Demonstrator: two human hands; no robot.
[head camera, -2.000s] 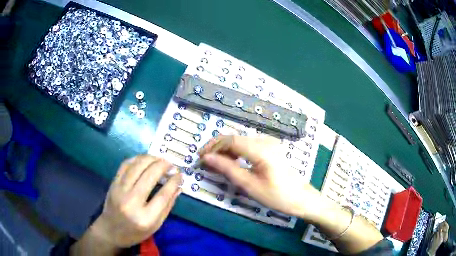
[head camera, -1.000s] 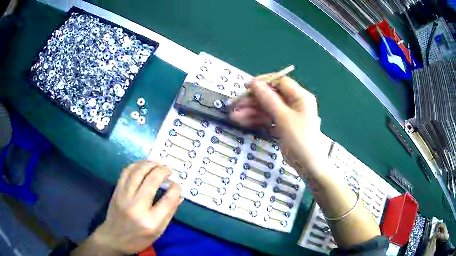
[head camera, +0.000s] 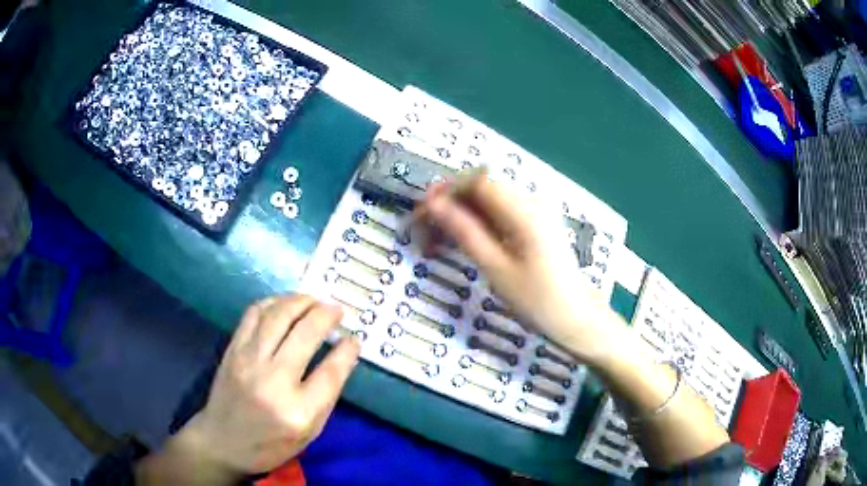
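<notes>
A white slotted board (head camera: 456, 327) with rows of dumbbell-shaped slots lies in front of me. A dark fixture strip (head camera: 385, 171) lies across its upper part, with round silver positions; my right hand covers its middle. My right hand (head camera: 509, 247) is blurred above the board, its fingers around a thin pale stick (head camera: 471, 177). My left hand (head camera: 280, 375) rests at the board's lower left edge, thumb and index finger close together on something small and pale that I cannot make out. A black parts tray (head camera: 204, 114) heaped with silver parts is at the left.
Several loose parts (head camera: 290, 204) lie on the green bench beside the tray. A second slotted board (head camera: 689, 346) and a red bin (head camera: 766, 418) are at the right, with another person's hand (head camera: 833, 466) beyond. Stacked boards (head camera: 837, 199) and a blue bin (head camera: 766, 119) stand across the line.
My right hand first rose from the lower board to the fixture strip with the stick, then shifted slightly left and down. My left hand stays near the board's edge. The view has shifted a little.
</notes>
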